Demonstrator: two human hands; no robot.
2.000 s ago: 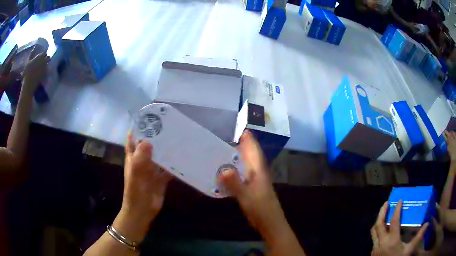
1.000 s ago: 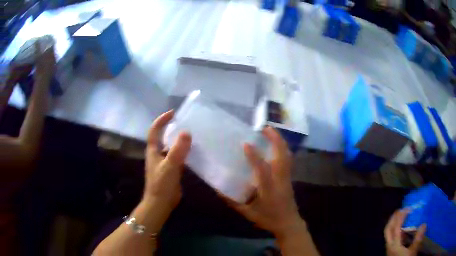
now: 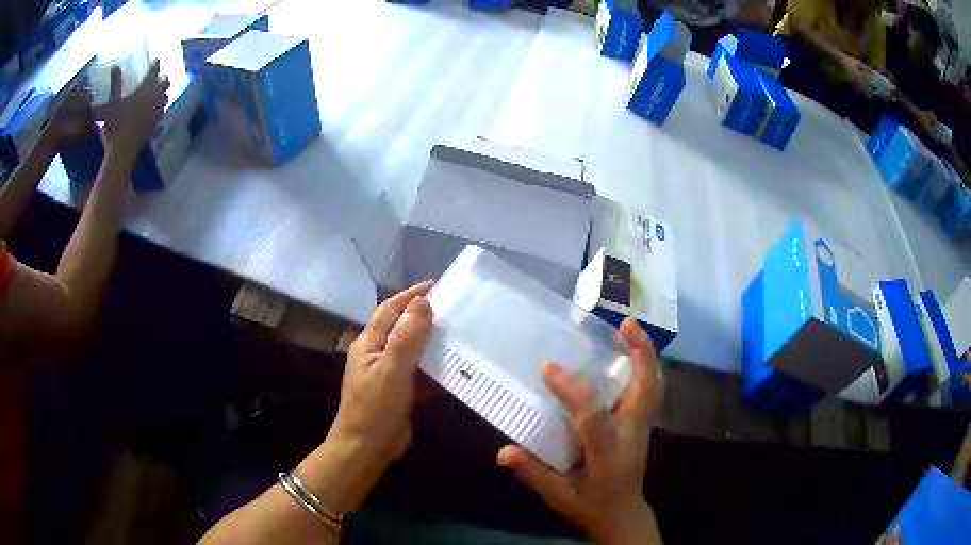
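Observation:
A white plastic appliance housing (image 3: 511, 351) is held tilted between my two hands, its ribbed side band facing me and a small dark slot in the band. My left hand (image 3: 381, 373) grips its left end, with a metal bangle on the wrist. My right hand (image 3: 602, 426) grips its right end, fingers spread over the top face. Just behind it an open carton (image 3: 500, 208) lies on the table, its pale inside and flaps showing. A white-faced printed carton (image 3: 649, 266) with a dark picture patch lies to its right.
A light-blue carton (image 3: 815, 309) stands at the right table edge, beside narrow blue-and-white cartons (image 3: 903, 335). Another blue carton (image 3: 279, 101) stands at the left, near another person's hands (image 3: 133, 101). More blue cartons (image 3: 754, 101) stand farther back. The wooden table edge (image 3: 703, 399) runs below.
The housing has turned over, from its fan-grille face to a smooth face with the ribbed side towards me. Both hands still hold it. The view has shifted, so the table things appear lower and farther right.

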